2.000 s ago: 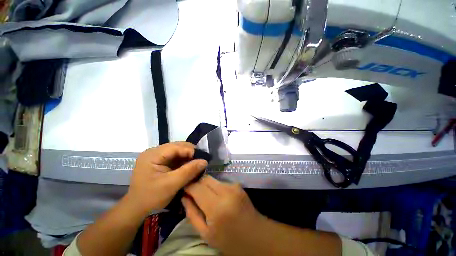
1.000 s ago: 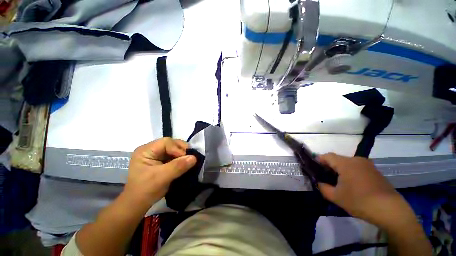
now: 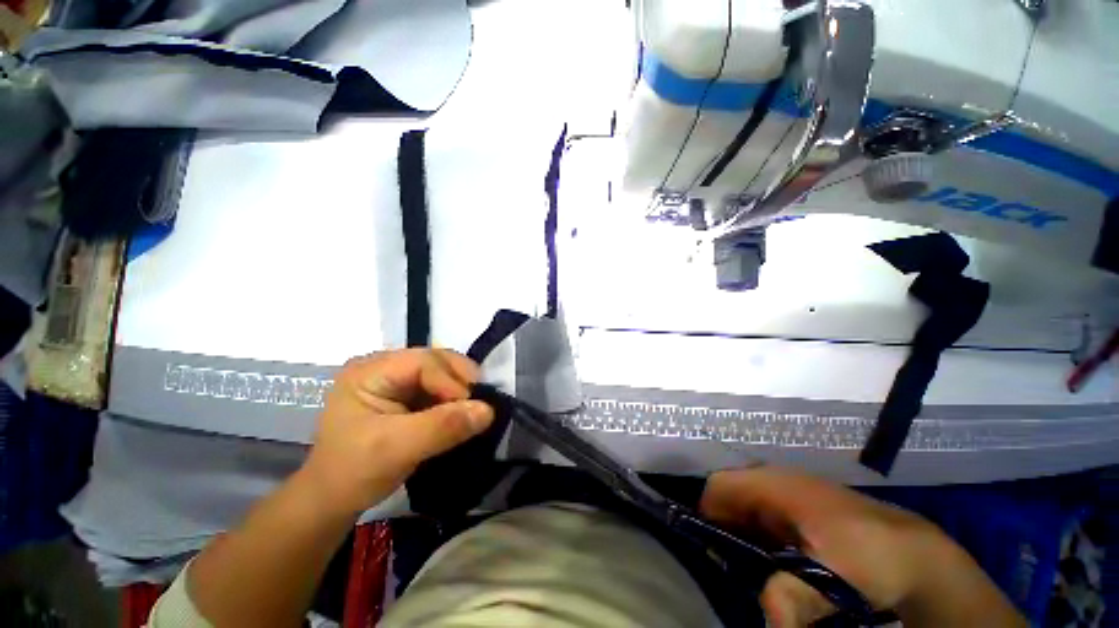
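My left hand pinches the edge of a black fabric piece at the table's front edge. A light grey panel piece is joined to it and lies just right of my fingertips. My right hand holds the black-handled shears, with fingers at the loops. The blades point up and left, and their tips are at the black fabric by my left fingertips. Whether the blades are apart or closed is hard to tell. A white panel with a black stripe lies beyond my left hand.
The white sewing machine head stands at the upper right, with a grey knob-like part beneath it. A folded black scrap lies at the right. Grey panels are heaped at the upper left. Red crate bars show below.
My right hand has left the fabric, picked the shears up from the table and brought their tips left to my left fingertips. My left hand keeps its pinch. The view has shifted slightly.
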